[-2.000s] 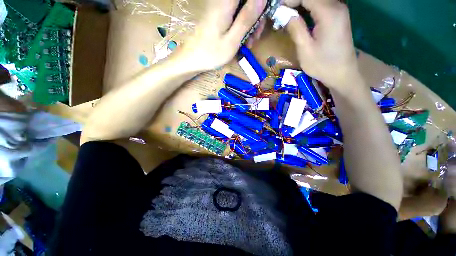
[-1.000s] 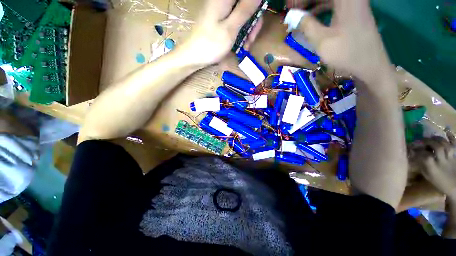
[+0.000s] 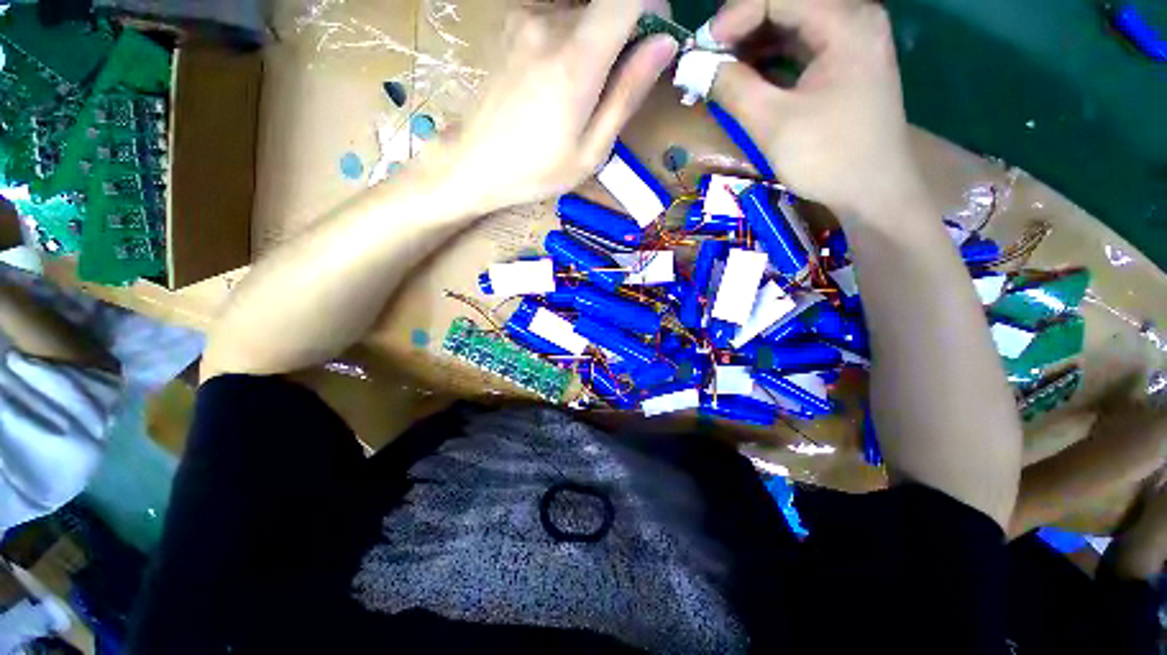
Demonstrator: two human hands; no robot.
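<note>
My left hand (image 3: 563,109), at the top centre, holds a small green board (image 3: 659,28) between thumb and fingers; the fingers hide much of it. My right hand (image 3: 800,96) meets it from the right, with white coverings (image 3: 700,74) on its fingertips. Its fingertips are pinched at the board's end; what they pinch is too small to tell. A blue battery cell (image 3: 741,138) shows below my right hand, partly hidden by it. A heap of blue cells with white rectangles and thin wires (image 3: 627,307) lies below both hands.
A joined green board panel (image 3: 508,360) lies left of the heap. A cardboard box (image 3: 215,160) with stacked green panels (image 3: 126,166) stands at far left. More green boards (image 3: 1043,326) lie right of my right forearm. Another person's arm (image 3: 1101,473) is at the right edge.
My right hand has moved up and left from over the heap's right side to meet my left hand. The blue cell near it has shifted left. Boards at the right are uncovered again.
</note>
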